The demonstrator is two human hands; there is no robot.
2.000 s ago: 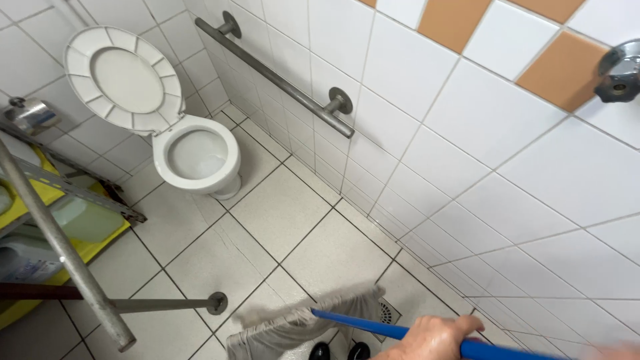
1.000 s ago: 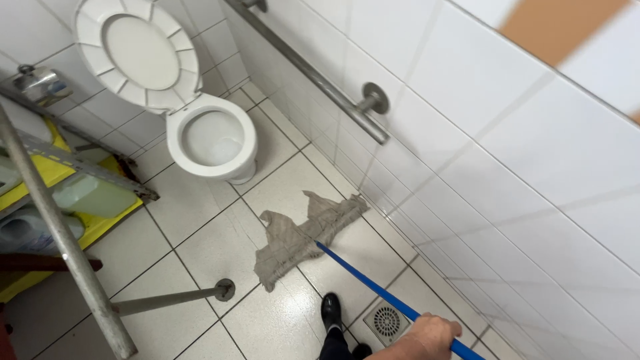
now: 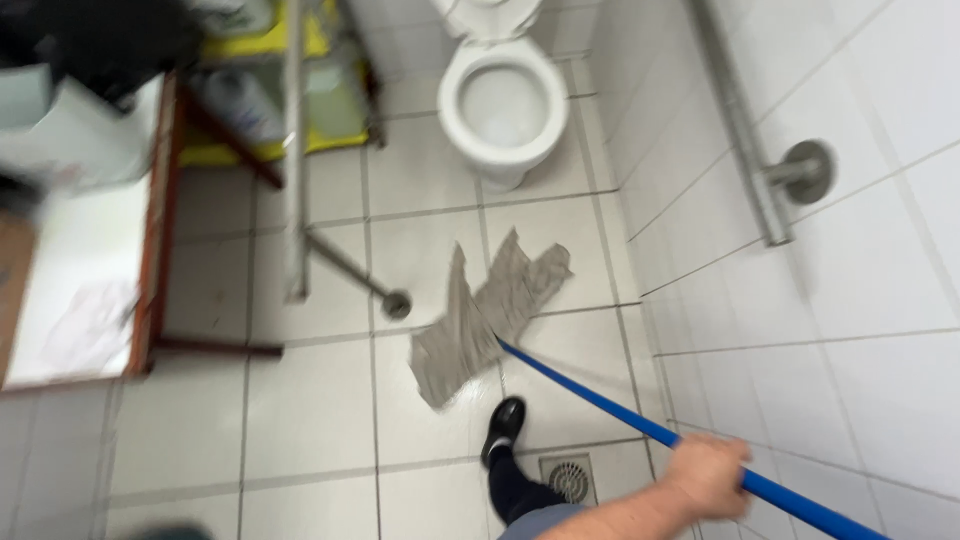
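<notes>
My left hand [image 3: 709, 476] is closed around a blue pole [image 3: 592, 401] at the lower right, its forearm reaching in from the bottom edge. The pole slopes down-left to a grey-beige floor cloth [image 3: 469, 322], which lies bunched and partly spread on the tiles, with pointed folds toward the toilet. The head under the cloth is hidden. The pole's upper end runs out past the lower right edge, and my right hand is out of view.
A white toilet [image 3: 502, 105] stands beyond the cloth. Metal grab bars [image 3: 739, 127] are at right and left. A brown-framed table [image 3: 142, 300] and yellow shelf [image 3: 337, 142] holding containers stand left. A black shoe [image 3: 506, 420] is near a floor drain [image 3: 566, 480].
Two seconds ago the cloth lay by the shoes and drain; now it lies farther forward, nearer the toilet. A second hand at the right edge then is gone. The view has swung left.
</notes>
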